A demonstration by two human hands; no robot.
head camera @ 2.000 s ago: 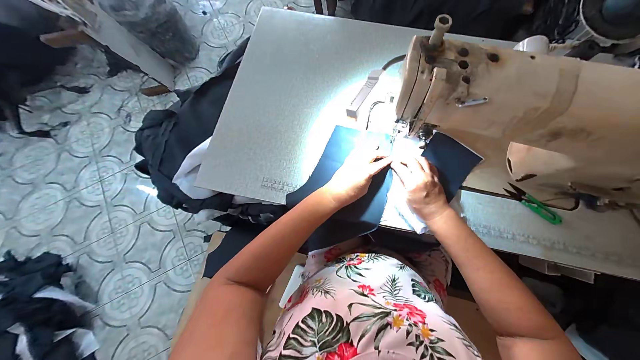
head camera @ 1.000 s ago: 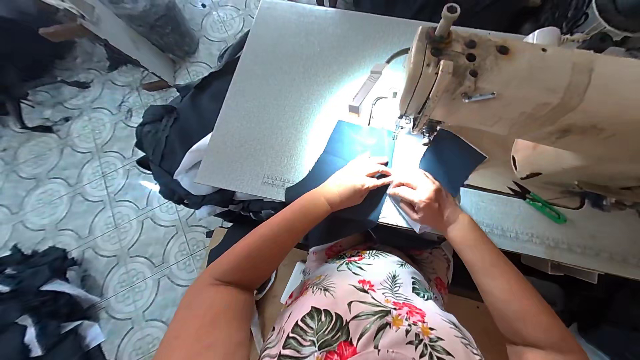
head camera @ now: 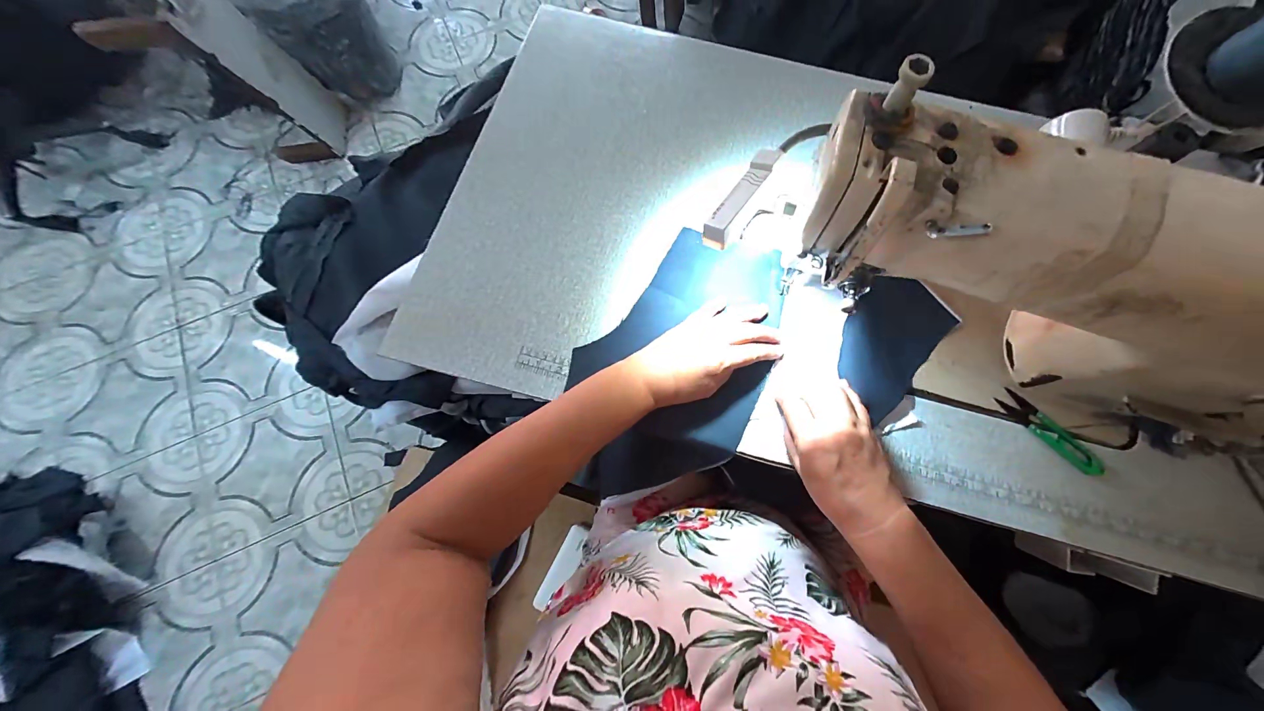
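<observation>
Dark blue fabric (head camera: pixel 681 425) lies under the head of a sewing machine (head camera: pixel 997 217), with a white piece of fabric (head camera: pixel 805 346) along its middle. My left hand (head camera: pixel 706 354) rests spread on the blue fabric, left of the white piece, its fingertips near the seam line. My right hand (head camera: pixel 839 449) lies on the white piece, nearer to me, fingers slightly bent; whether it pinches the cloth is unclear. A presser foot (head camera: pixel 805 272) stands just beyond both hands, in the glare of a small lamp. More blue fabric (head camera: pixel 889 341) lies right of the white piece.
Green-handled thread snips (head camera: pixel 1062 439) lie on the sewing table (head camera: pixel 592 148), right of my right hand. A gray lamp bar (head camera: pixel 741 197) stands left of the machine head. Dark and white cloth (head camera: pixel 365 267) hangs by the table's left edge; more cloth (head camera: pixel 69 583) lies on the tiled floor.
My right hand has moved toward my body along the white piece, away from the presser foot. My left hand has moved slightly back from the foot and lies flatter on the blue fabric.
</observation>
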